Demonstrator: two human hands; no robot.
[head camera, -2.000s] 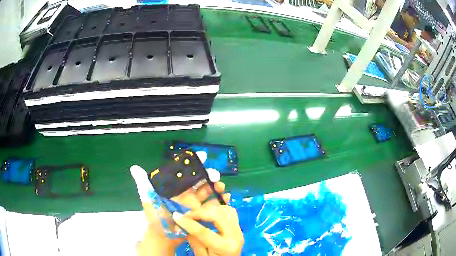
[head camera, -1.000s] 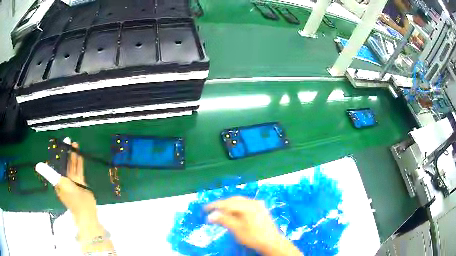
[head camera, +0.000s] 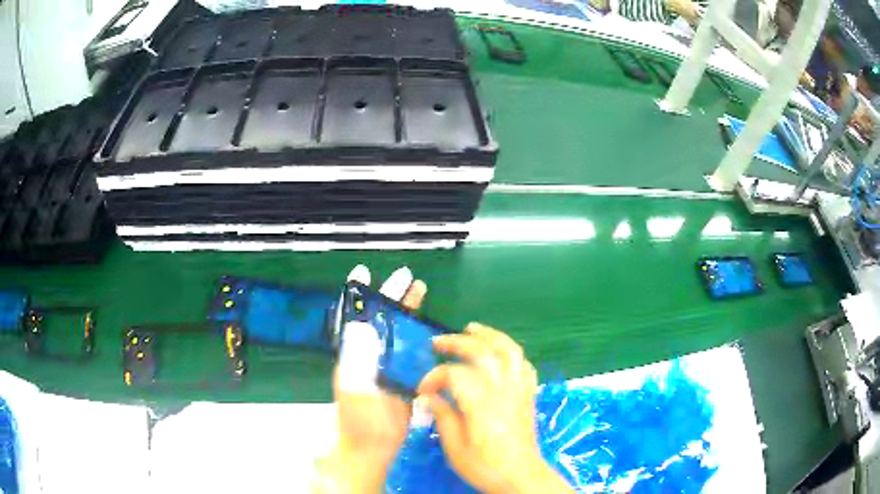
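Note:
A filmed frame (head camera: 410, 349), black with a blue middle, is tilted in front of me with its camera end up and to the left. My left hand (head camera: 371, 386), with white finger cots, grips it near the camera end. My right hand (head camera: 482, 396) has its fingers at the lower right part of the film; whether they pinch it cannot be told. Another filmed frame (head camera: 285, 314) lies just left on the green surface. Bare frames (head camera: 183, 355) lie further left. The crinkled blue film pile (head camera: 637, 434) lies on the white sheet (head camera: 241, 449), partly behind my right hand.
A tall black tray stack (head camera: 299, 198) stands at the back left, with more black trays (head camera: 48, 193) beside it. Two filmed frames (head camera: 730, 277) lie at the right. Pale metal posts (head camera: 700, 63) and fixtures (head camera: 849, 367) stand at the right. Black frames (head camera: 500, 44) lie at the back.
The black frame held at the far left is out of my left hand; a bare frame lies by the filmed one. My left hand now holds another filmed frame, and my right hand has moved from the pile to it.

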